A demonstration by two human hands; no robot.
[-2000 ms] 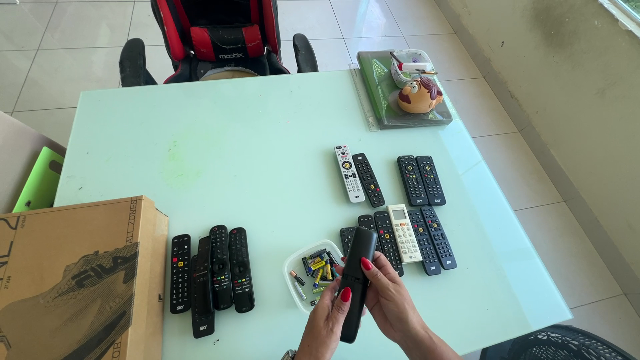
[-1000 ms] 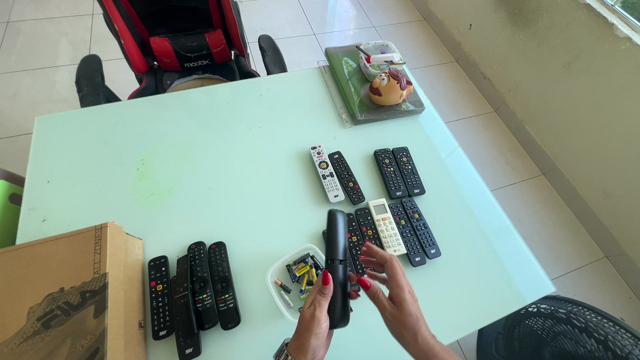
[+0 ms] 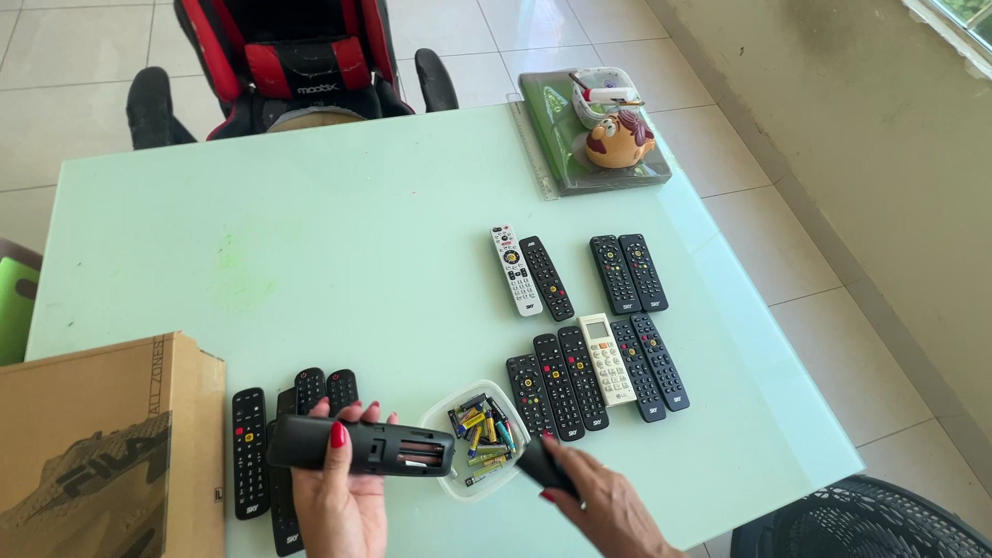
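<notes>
My left hand (image 3: 345,488) holds a black remote control (image 3: 325,445) with its back up; its battery compartment is uncovered, with batteries seeming to lie inside. In my right hand (image 3: 601,496) is the black battery cover (image 3: 546,467), near the right edge of a white plastic tub (image 3: 496,487). Loose batteries (image 3: 484,434) of several colours fill the tub between my hands. Several black remotes (image 3: 249,453) lie behind and left of my left hand. More black remotes (image 3: 583,378) lie in rows to the right, with a cream air-conditioner remote (image 3: 607,360) among them and a silver remote (image 3: 515,271) farther back.
A cardboard box (image 3: 108,449) stands on the glass-topped table (image 3: 349,232) at the left. At the far right corner lie a green folder (image 3: 562,147), a clear ruler (image 3: 535,151), a small tub (image 3: 593,101) and a round figurine (image 3: 618,141). Two chairs stand beside the table.
The battery cover has come off the remote and is in my right hand. My left hand has moved left with the remote, which was upright in view and now lies crosswise.
</notes>
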